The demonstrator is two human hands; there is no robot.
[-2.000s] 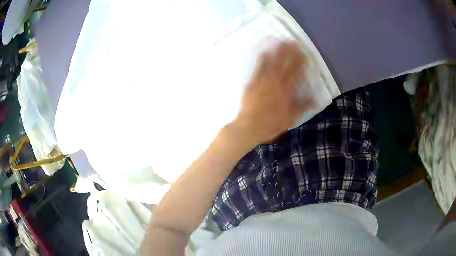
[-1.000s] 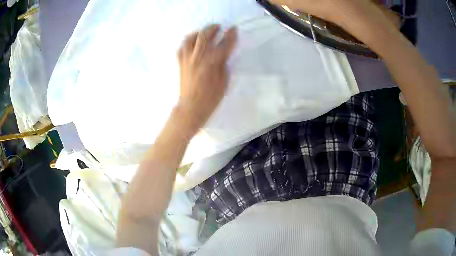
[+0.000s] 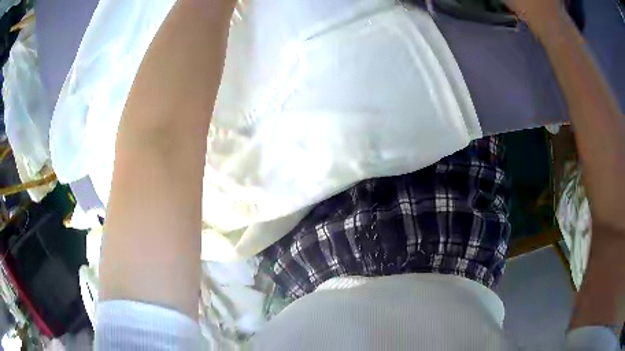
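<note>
A white garment [image 3: 384, 89] lies spread on the grey-purple padded table [image 3: 510, 82], its front part hanging over the near edge. A hem band with a seam line runs down its right side. My left forearm reaches up across the garment and my left hand is beyond the top edge. My right hand [image 3: 538, 7] is at the upper right, cut off by the top edge; its fingers cannot be made out. It is at a dark iron [image 3: 476, 12], also cut off, just right of the garment.
Crumpled white cloth [image 3: 24, 103] hangs at the left by a yellow bar [image 3: 27, 185]. More white cloth [image 3: 240, 295] bunches below the garment. White cloth [image 3: 574, 219] also hangs at the right. My plaid clothing [image 3: 411, 212] is against the table's near edge.
My left hand has moved from the garment up out of view. My right arm came in from the right; it and the iron have since shifted right and up. The garment has shifted slightly.
</note>
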